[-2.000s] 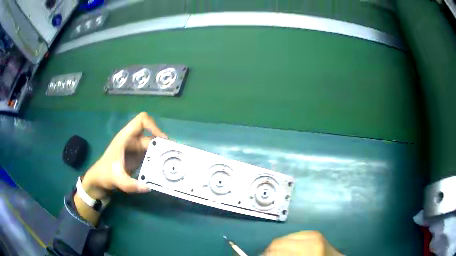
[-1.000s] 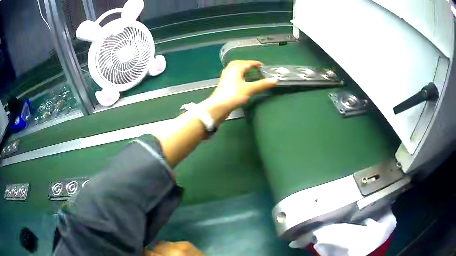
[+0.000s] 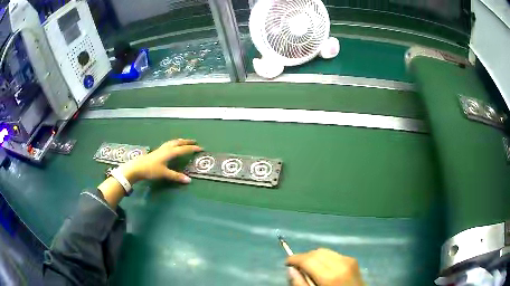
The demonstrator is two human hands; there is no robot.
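Observation:
A grey three-ring metal plate [image 3: 232,168] lies flat on the green belt in front of me. My left hand [image 3: 159,163], with a white band on the wrist, is at its left end. The fingers and thumb are spread around that end, and the plate is not lifted. Firm contact cannot be made out. My right hand [image 3: 325,269] is low in the picture, partly cut off by the bottom edge. It holds a thin pointed hand tool [image 3: 285,246], tip up and to the left, over the glossy green work surface [image 3: 223,240].
Another three-ring plate [image 3: 118,152] lies left, partly behind my left hand. A raised green conveyor [image 3: 447,151] at right carries a plate [image 3: 480,111]. A white fan [image 3: 291,31] stands behind the silver rail [image 3: 251,114]. Electronic equipment [image 3: 75,50] is at far left.
The view has swung left. My left hand has let go of the plate at the right-hand conveyor and moved back to a plate on the main belt. The pointed tool is visible again.

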